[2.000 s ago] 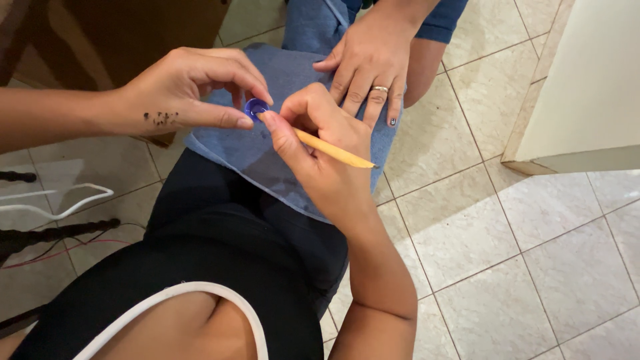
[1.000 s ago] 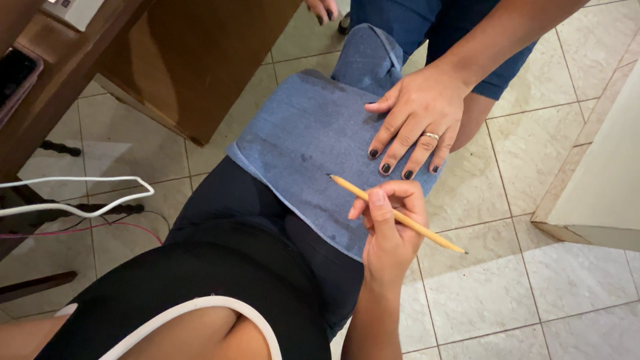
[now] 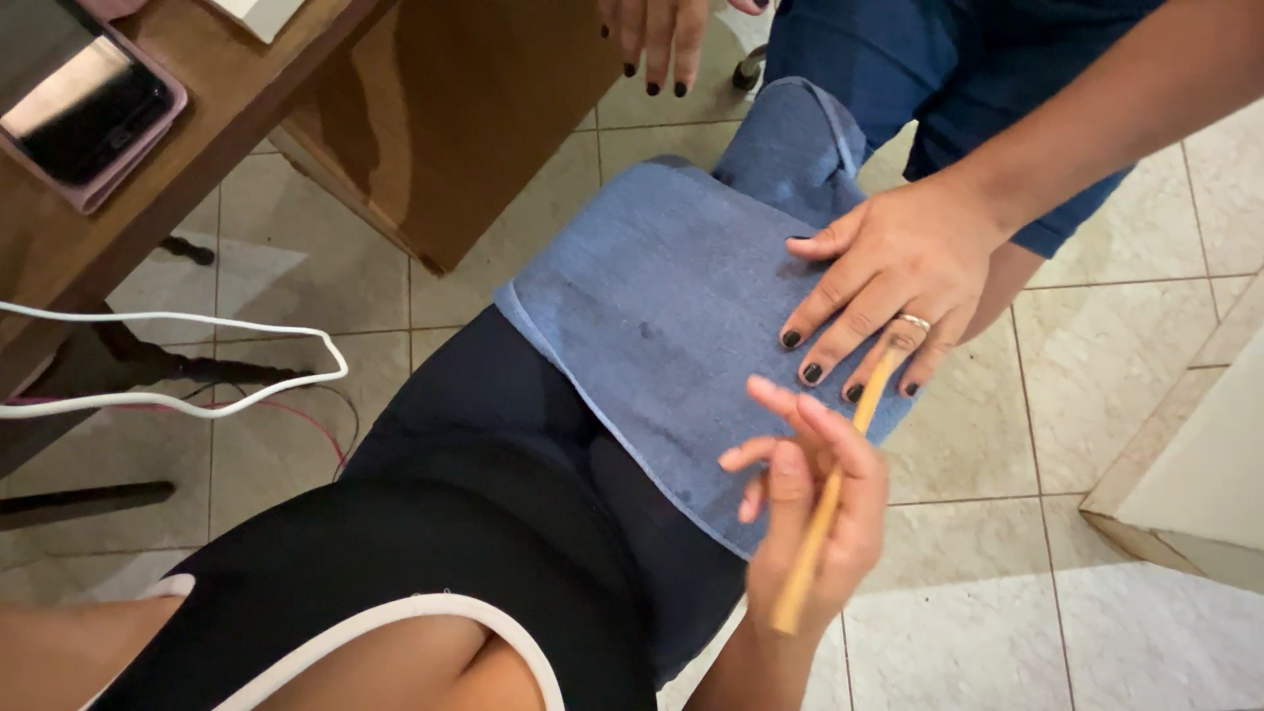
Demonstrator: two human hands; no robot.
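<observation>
In my right hand [image 3: 815, 494] a yellow wooden pencil [image 3: 815, 543] lies across the fingers, slanting up toward another person's hand [image 3: 899, 267]. Blur hides which finger parts press on it. That person's hand, with dark nail polish and a ring, rests flat on a blue cloth towel [image 3: 662, 326] spread over my lap. The pencil's upper end overlaps the ring finger in this view; contact cannot be told. My left hand is out of view; only a part of the arm shows at the lower left edge.
A wooden table [image 3: 227, 79] at the upper left holds a phone in a pink case [image 3: 89, 109]. A white cable [image 3: 247, 326] hangs beside it. The other person's second hand [image 3: 662, 39] is at the top. A white furniture corner [image 3: 1185, 494] stands at right above the tiled floor.
My left hand, at a small blue item by the pencil two seconds ago, has left the view. My right hand has turned the pencil since one second ago. The view has shifted.
</observation>
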